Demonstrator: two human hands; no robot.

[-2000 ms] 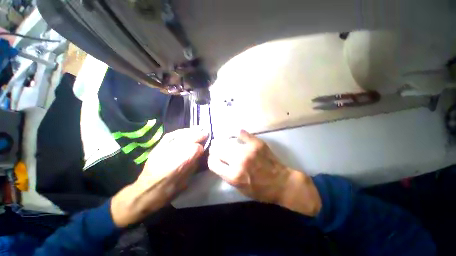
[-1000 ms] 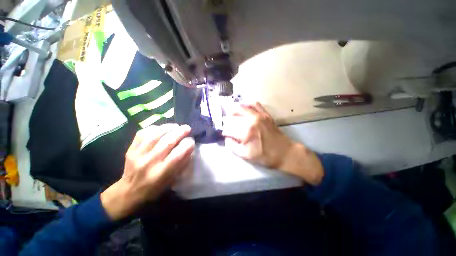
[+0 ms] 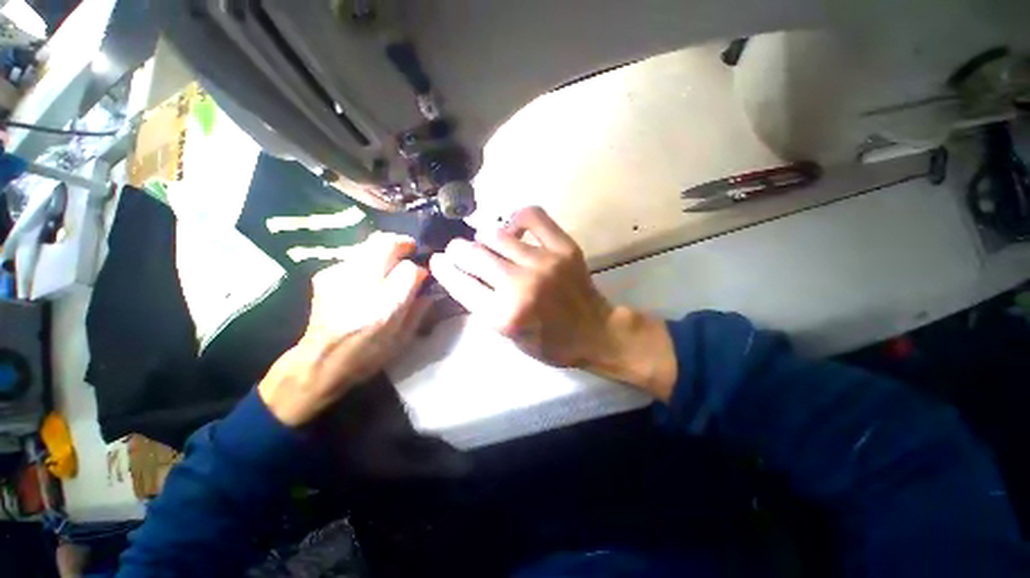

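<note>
A dark garment piece (image 3: 147, 327) with a white panel (image 3: 220, 248) and pale green stripes (image 3: 316, 221) lies left of and under the machine head. My left hand (image 3: 356, 305) holds the dark cloth between thumb and fingers, just in front of the needle area. My right hand (image 3: 525, 282) is beside it on the right, its fingertips on the dark cloth near the small ribbed knob (image 3: 456, 200). The presser foot and needle are mostly hidden by the machine head and my fingers.
The sewing machine head (image 3: 633, 40) spans the top. Red-handled snips (image 3: 751, 186) lie on the machine bed (image 3: 610, 147). A brown cardboard piece with tape (image 3: 160, 141) is at the upper left. A yellow-orange object (image 3: 58, 443) is at the left table edge.
My left hand has moved up and in beside my right hand at the dark cloth. My right hand has shifted slightly left. The whole view has shifted a little.
</note>
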